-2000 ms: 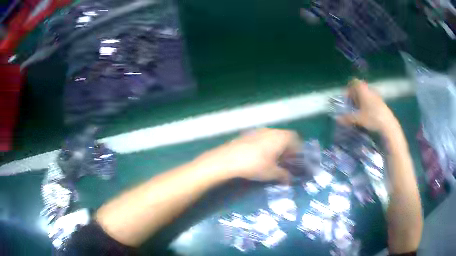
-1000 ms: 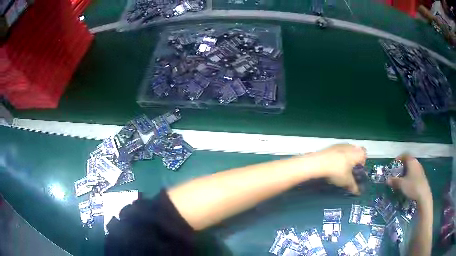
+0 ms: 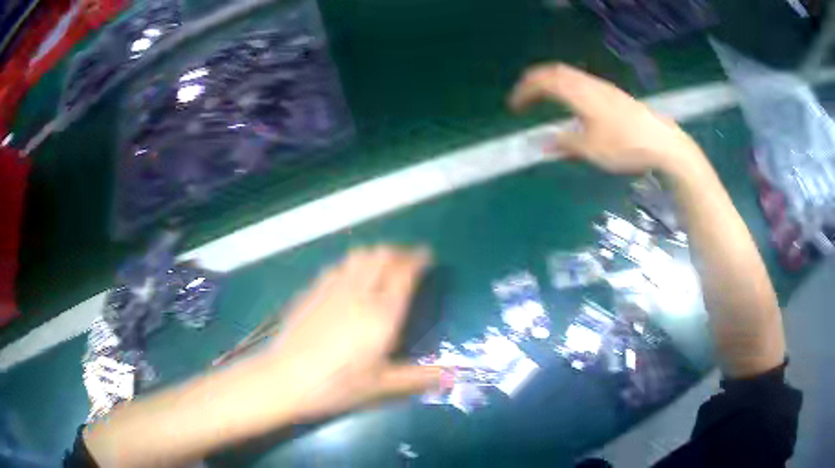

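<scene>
Small circuit boards (image 3: 519,306) lie scattered on the green bench top, blurred and glaring. My left hand (image 3: 352,320) is spread low over the bench, thumb at the left edge of the boards, which it touches or nearly touches; nothing shows held. My right hand (image 3: 604,119) is raised over the white strip (image 3: 348,215), fingers apart and empty. A thin orange stick-like thing, perhaps tweezers (image 3: 245,344), lies beside my left hand, partly hidden by it.
A clear tray of jumbled boards (image 3: 233,128) stands beyond the strip at left. A board pile (image 3: 156,292) lies at left. Red bins (image 3: 11,228) are at the far left edge. A clear plastic bag (image 3: 792,146) is at right. More boards (image 3: 645,27) lie at far right.
The view has turned, so the tray sits further left. My hands have moved apart; my left hand is left of the loose boards, my right hand is raised over the strip.
</scene>
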